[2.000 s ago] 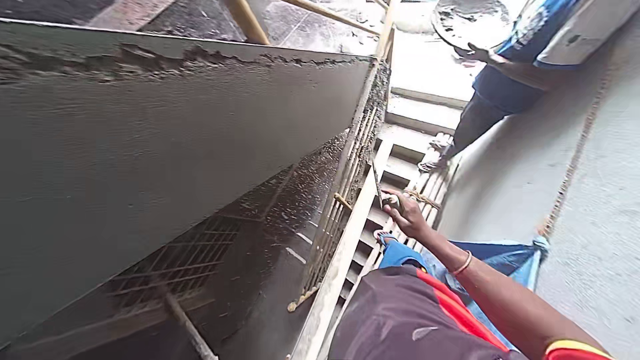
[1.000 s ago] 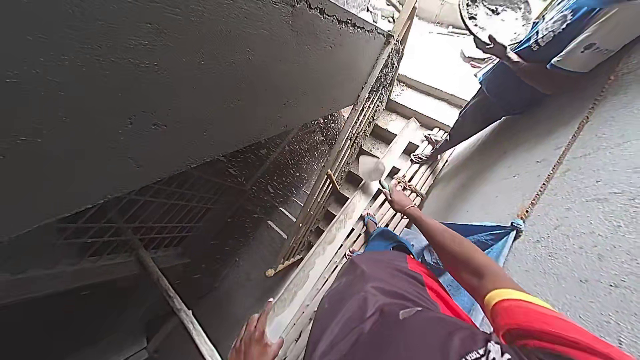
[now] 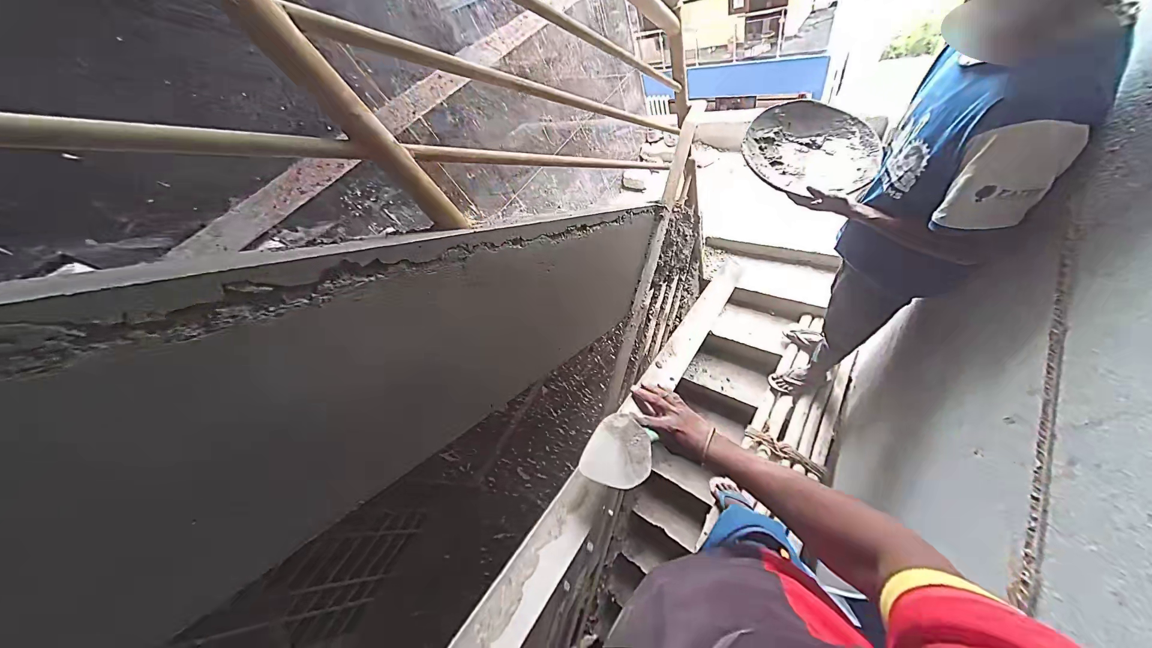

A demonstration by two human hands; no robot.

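Observation:
My right hand (image 3: pixel 673 423), reaching in from the lower right, holds a trowel (image 3: pixel 616 452) by its green handle. The trowel's pale rounded blade lies over a long light-coloured board (image 3: pixel 688 346), and some of my fingers spread toward that board. My left hand is out of view. To the left stands a wall face of grey plaster (image 3: pixel 360 423) with a rough, broken mortar edge (image 3: pixel 297 286) along its top. At the upper right a co-worker in a blue shirt holds a round pan of mortar (image 3: pixel 813 148).
Concrete stairs (image 3: pixel 733 360) descend between the board and the right wall (image 3: pixel 945 423). Bamboo poles (image 3: pixel 792 409) tied with rope (image 3: pixel 781 450) lie over the steps, and the co-worker stands on them. A tan railing (image 3: pixel 360 126) rises above the plastered wall.
My left hand, on the board's lower end one second ago, has left the view. The view has tilted up, showing more railing. The co-worker still holds the pan.

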